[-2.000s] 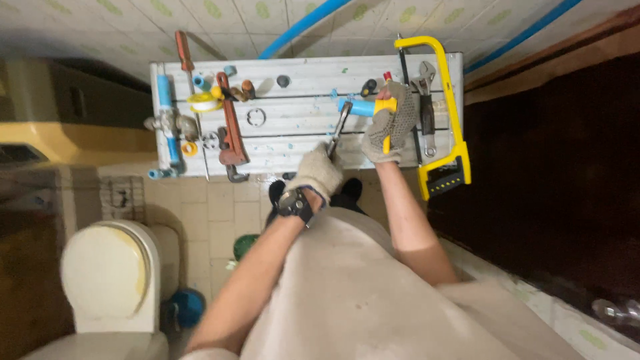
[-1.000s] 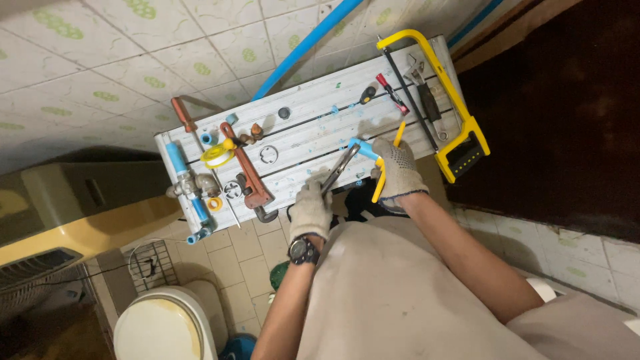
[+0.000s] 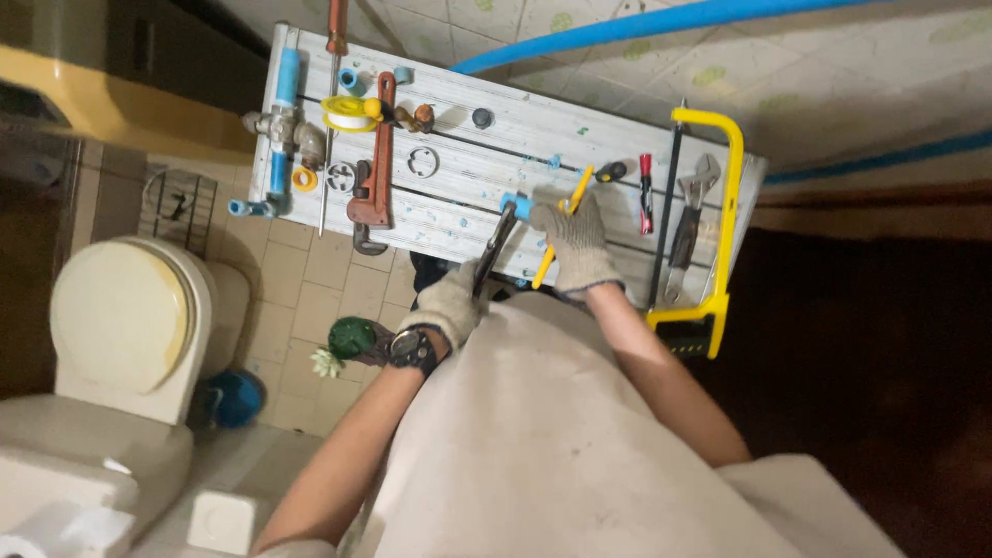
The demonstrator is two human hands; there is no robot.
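My left hand (image 3: 449, 304), in a knit work glove with a watch at the wrist, is closed on the dark handles of metal pliers (image 3: 496, 244). The pliers' jaws meet a short blue pipe piece (image 3: 518, 206) above the slatted bench (image 3: 465, 248). My gloved right hand (image 3: 577, 242) grips a yellow-handled tool (image 3: 583, 186) at the pipe's other end; its handles stick out above and below the glove, and its head is hidden. Right of this hand lie a black and yellow tool (image 3: 611, 172), a red and black marker (image 3: 645, 194), an adjustable wrench (image 3: 690, 225) and a yellow hacksaw (image 3: 732, 209).
On the bench's left lie a red pipe wrench (image 3: 380, 163), thread tape (image 3: 349, 114), a screwdriver (image 3: 336, 39), blue pipe with a metal valve (image 3: 283, 132), and round metal dies (image 3: 423, 161). A toilet (image 3: 120, 310) stands left; a blue pipe (image 3: 620, 29) crosses above.
The yellow-handled tool has turned in my right hand between the frames. Both hands stay at the blue pipe piece. The view has shifted and rotated.
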